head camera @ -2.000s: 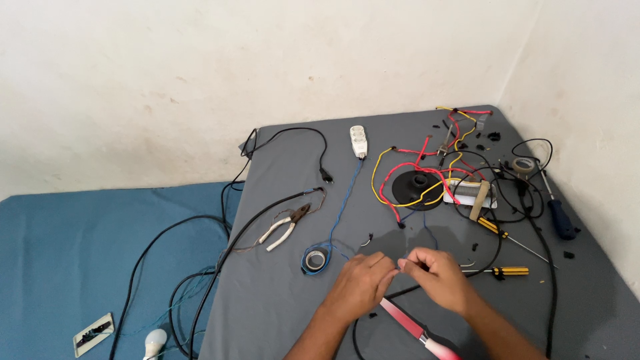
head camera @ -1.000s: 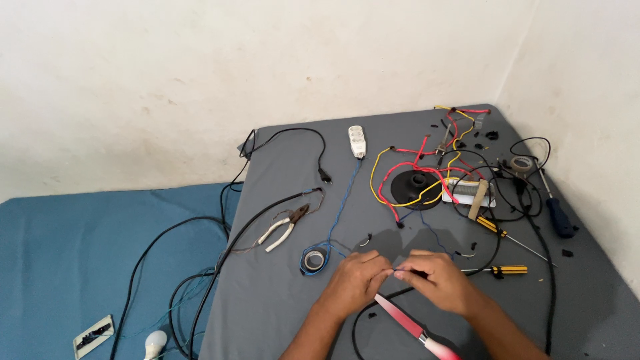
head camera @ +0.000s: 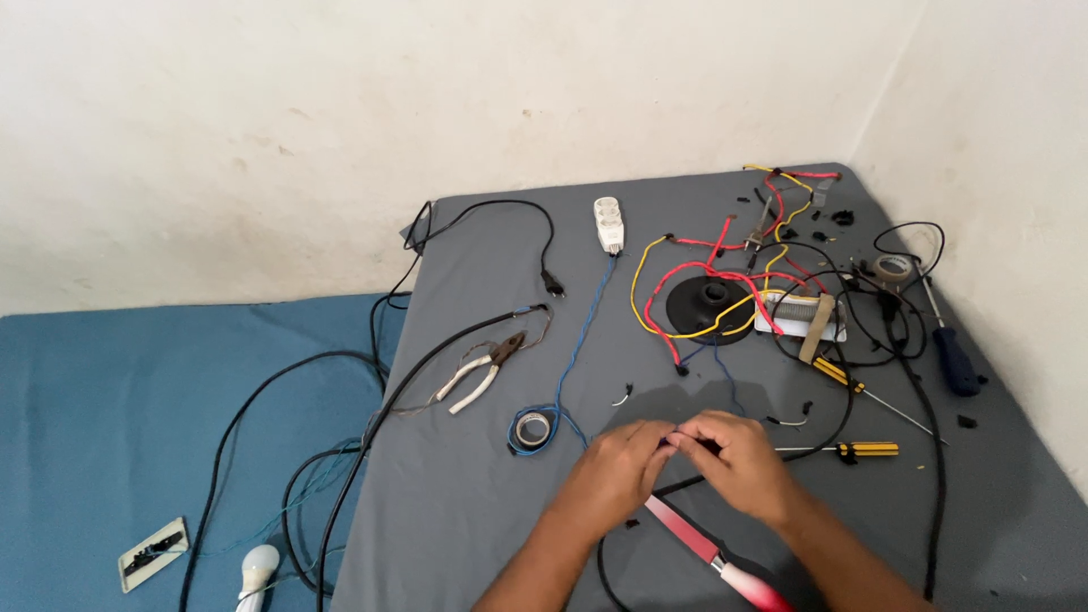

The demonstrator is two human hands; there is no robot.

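My left hand (head camera: 625, 467) and my right hand (head camera: 735, 463) meet fingertip to fingertip over the grey-covered surface, pinching the blue wire (head camera: 581, 435) between them; the pinched part is mostly hidden. That wire runs back around a roll of black tape (head camera: 533, 430) to a white multi-socket outlet (head camera: 609, 225). Below my hands lies a knife with a red blade (head camera: 682, 529). Beyond them sits a black round lamp holder base (head camera: 712, 308), with red wire (head camera: 660, 289) and yellow wire (head camera: 634, 285) looping about it.
Pliers with white handles (head camera: 476, 374) lie at left. Yellow-handled screwdrivers (head camera: 871, 449), a blue-handled screwdriver (head camera: 955, 361), tan tape (head camera: 892, 269) and a coil-wound piece (head camera: 795, 310) lie at right. Black cable (head camera: 408, 374) crosses the left edge. A light bulb (head camera: 258, 568) rests on blue cloth (head camera: 127, 408).
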